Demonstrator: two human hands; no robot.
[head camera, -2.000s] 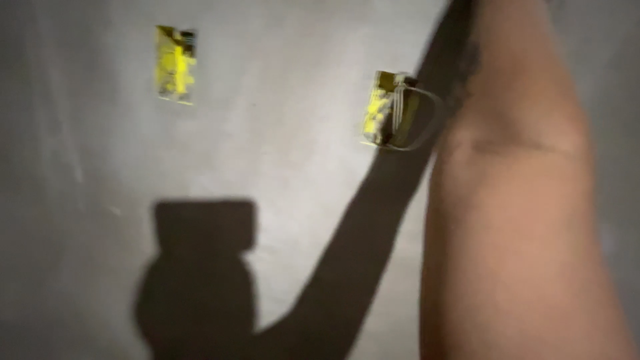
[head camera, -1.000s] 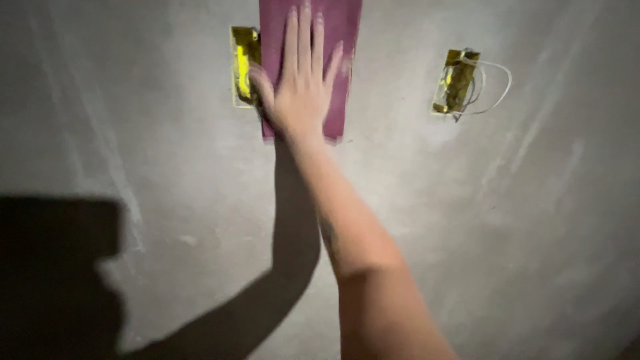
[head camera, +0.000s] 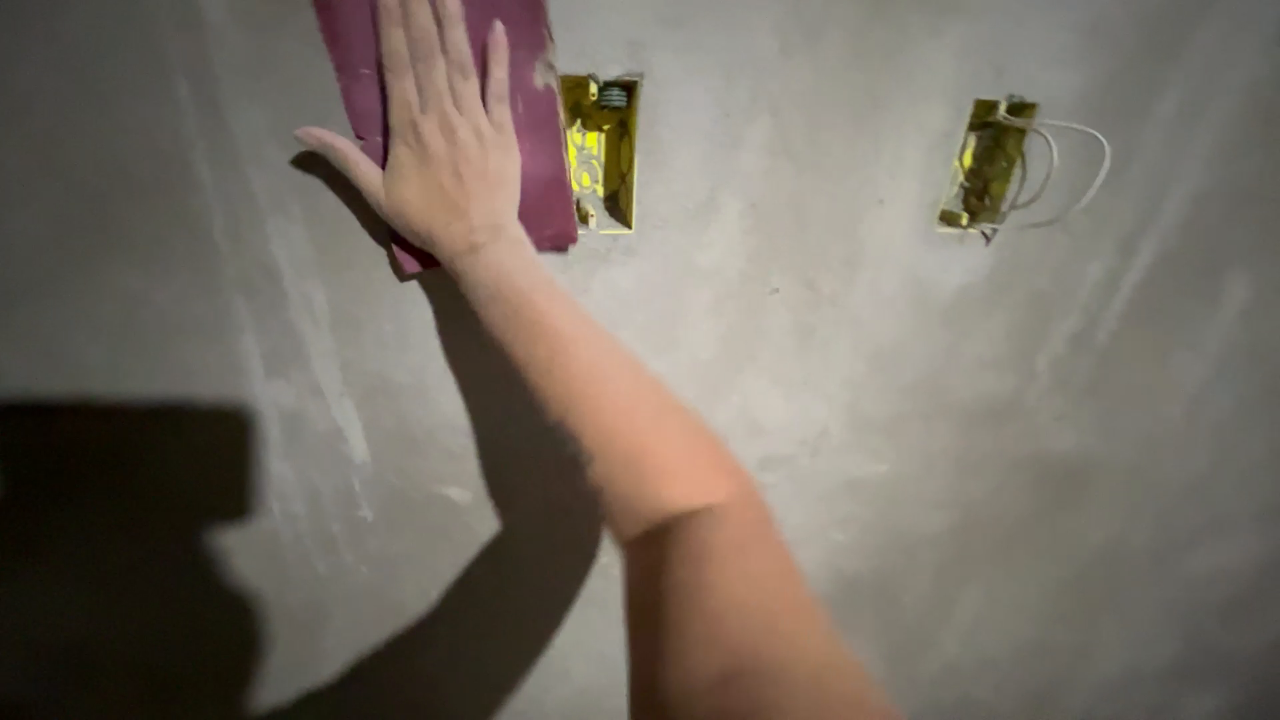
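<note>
My right hand (head camera: 450, 150) lies flat on a purple-red sheet (head camera: 545, 190), which looks like sandpaper, and holds it against a grey plastered wall (head camera: 800, 400). Its fingers point up, slightly spread, and the thumb reaches past the sheet's left edge. The upper end of the sheet is cut off by the frame. Just right of the sheet is a yellow electrical back box (head camera: 605, 160) set in the wall, with a bit of corrugated conduit inside. My left hand is not in view.
Farther right sits a second yellow electrical box (head camera: 985, 165), slightly tilted, with a thin pale wire (head camera: 1105, 160) looping out of it. Light streaks mark the wall on both sides. Dark shadows of the head and arm fall across the lower left.
The forearm was at the right two seconds ago, with the hand out of view. Since one second ago, my right hand and the sheet have moved from right of the nearer box to its left.
</note>
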